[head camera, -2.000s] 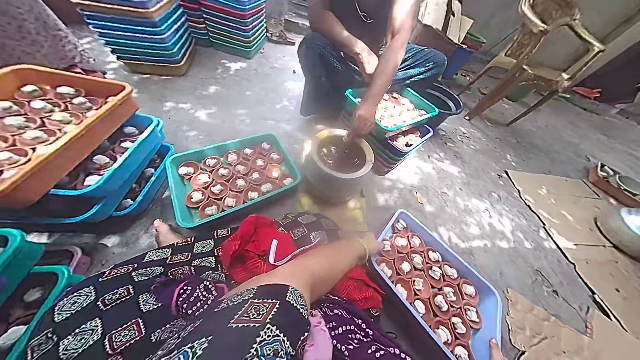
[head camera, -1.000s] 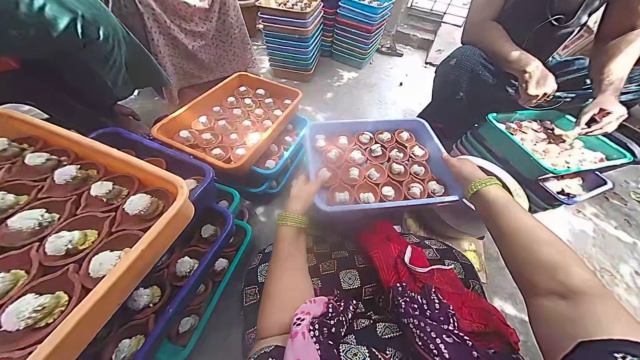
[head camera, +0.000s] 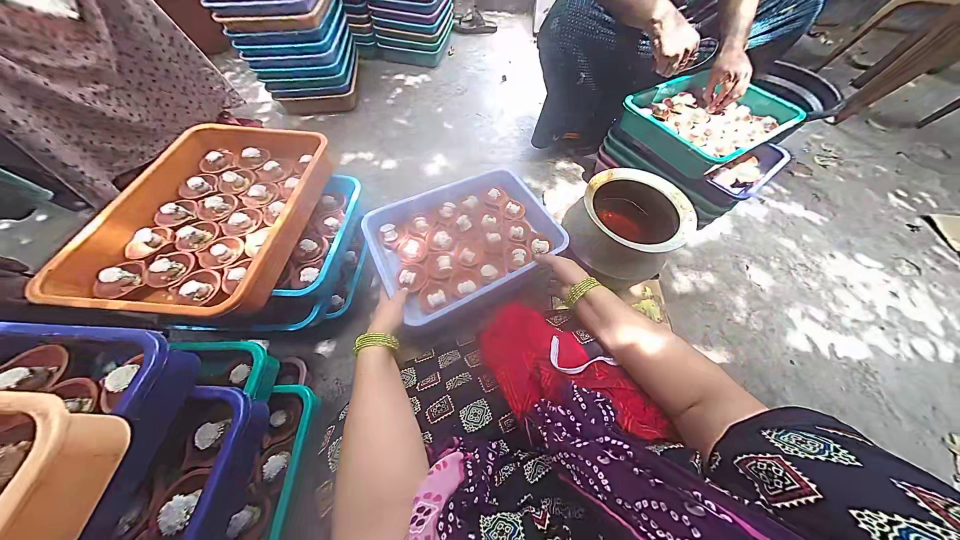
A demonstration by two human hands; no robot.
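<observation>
A light blue plastic tray is held in front of me by both hands. It holds rows of small clay cups, each with a whitish piece in it. At the tray's near left corner my left hand grips the rim. My right hand grips it at the near right corner; most of the fingers are hidden behind the rim. Just right of the tray stands a round metal pot with dark reddish liquid. My lap, with a red cloth and a purple patterned cloth, lies below.
At the left, an orange tray of similar cups rests on blue trays; more filled trays are stacked nearer. Tall tray stacks stand behind. Across from me, a person's hands work over a green tray of whitish pieces.
Two seconds ago the light blue tray was on the ground at my right, with my hand near its rim. It is now in front of me between both hands. The view has turned.
</observation>
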